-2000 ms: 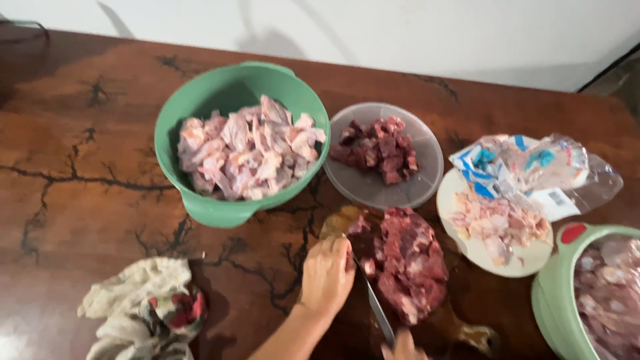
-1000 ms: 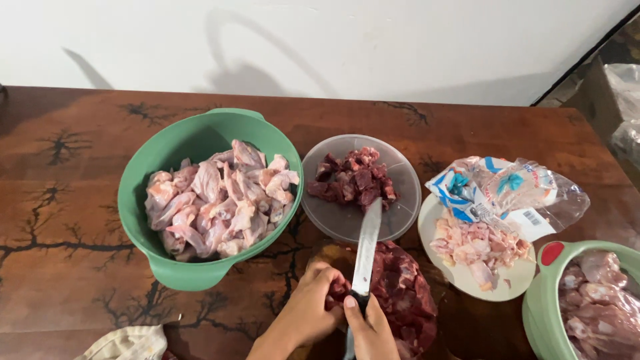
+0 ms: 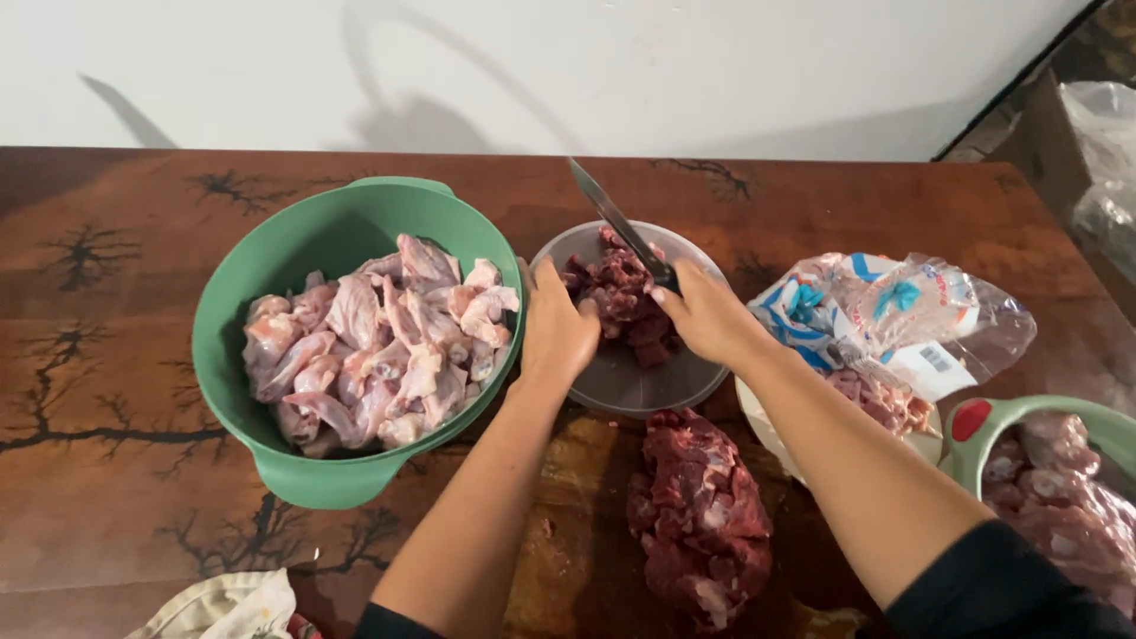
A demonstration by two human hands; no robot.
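My right hand [image 3: 710, 319] holds a kitchen knife [image 3: 617, 217] by its dark handle, the blade pointing up and left above a clear round plastic lid or plate [image 3: 612, 395]. Cut dark red meat pieces [image 3: 626, 302] lie on it. At its left edge is my left hand [image 3: 559, 324], between it and the green bowl; the thumb is near the pieces, and whether the fingers grip anything is hidden. A large piece of red meat [image 3: 701, 524] rests on the wooden cutting board [image 3: 568, 515] nearer to me.
A green bowl [image 3: 231, 328] of raw chicken pieces stands at left. Right are a pale plate [image 3: 759, 417] with trimmings, a printed plastic bag [image 3: 923, 302] and a light green container [image 3: 963, 444] with more raw meat. A cloth [image 3: 226, 608] lies at the lower left.
Both hands have moved forward from the large meat to the cut pieces on the round plastic. The knife has gone with my right hand. The view has shifted.
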